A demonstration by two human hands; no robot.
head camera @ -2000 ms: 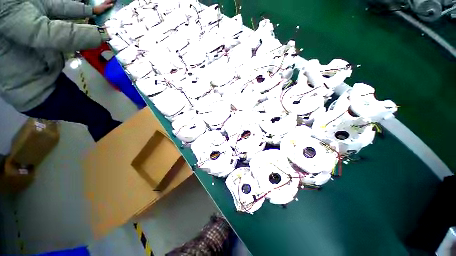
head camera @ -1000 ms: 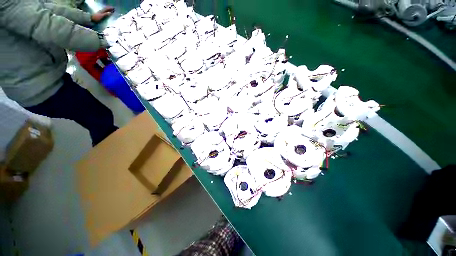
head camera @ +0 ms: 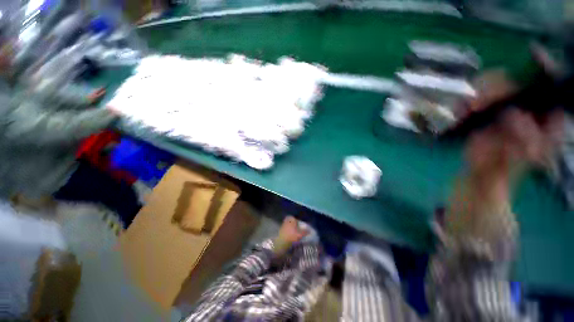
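The view is blurred. A single white motor housing [head camera: 360, 177] lies on the green bench in front of me. My left hand [head camera: 291, 231] is low at the bench's front edge, left of that housing; a pale patch is beside its fingers, and I cannot tell if it holds anything. My right hand [head camera: 513, 141] is raised over the bench at the right, beside a dark elongated shape [head camera: 484, 115]; the blur hides whether the fingers grip it. Assembled motor units [head camera: 214, 104] form a dense white mass on the bench at the left.
A silver-grey and white blurred object, perhaps the screw feeder [head camera: 437, 82], stands at the bench's back right. An open cardboard box [head camera: 170, 251] is below the bench at left, with blue [head camera: 135, 160] and red items behind. Another person's sleeve [head camera: 47, 129] and hand are at far left.
The view has swung right, so the unit stack appears farther left. Both my hands, the lone housing and the silver-grey object have come into view.
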